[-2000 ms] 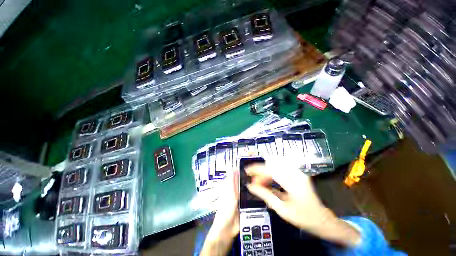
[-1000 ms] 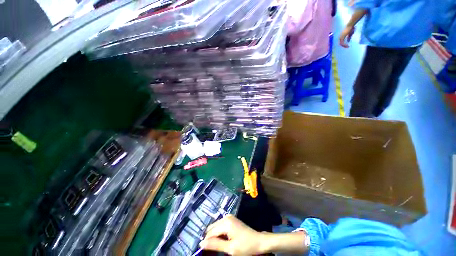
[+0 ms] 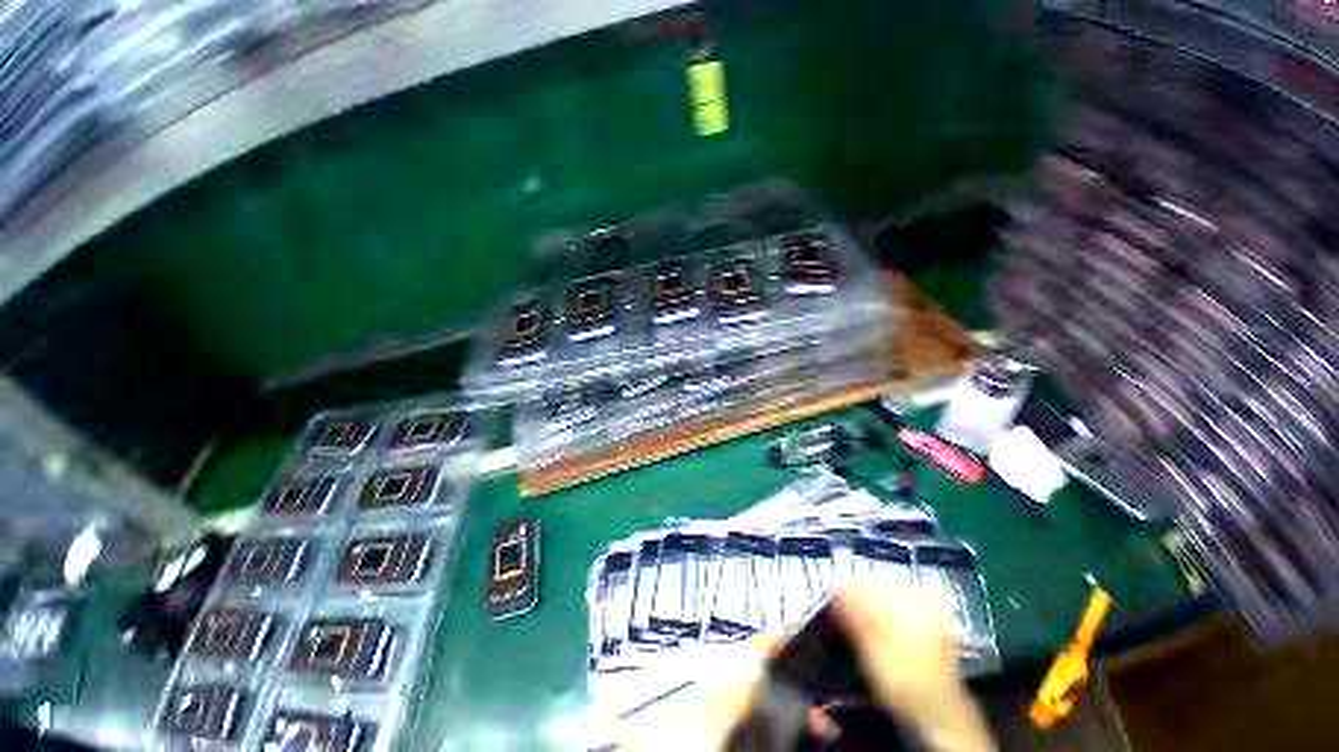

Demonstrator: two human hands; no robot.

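Observation:
A dark flip phone (image 3: 817, 664) is between my hands at the bottom centre, blurred and cut off by the lower edge. My left hand (image 3: 708, 717) holds it from the left side. My right hand (image 3: 913, 658) is against its right side with blurred fingers, so its grip cannot be made out. Display lenses (image 3: 749, 585) with dark ends lie in fanned rows on glossy sheets just beyond the hands. A closed phone (image 3: 513, 570) lies on the green mat to the left.
Trays of closed phones stand at left (image 3: 452, 576) and at the back (image 3: 690, 353), over a wooden board (image 3: 661, 450). At right are a bottle (image 3: 981, 411), a wipe (image 3: 1028, 464), a red bar (image 3: 940, 456), an orange air gun (image 3: 1071, 669) and tall stacked trays (image 3: 1175, 323).
The view swung right to the cardboard box, then back to the bench. My right hand has moved from the lens sheets to the phone. My left hand and the phone are in view again.

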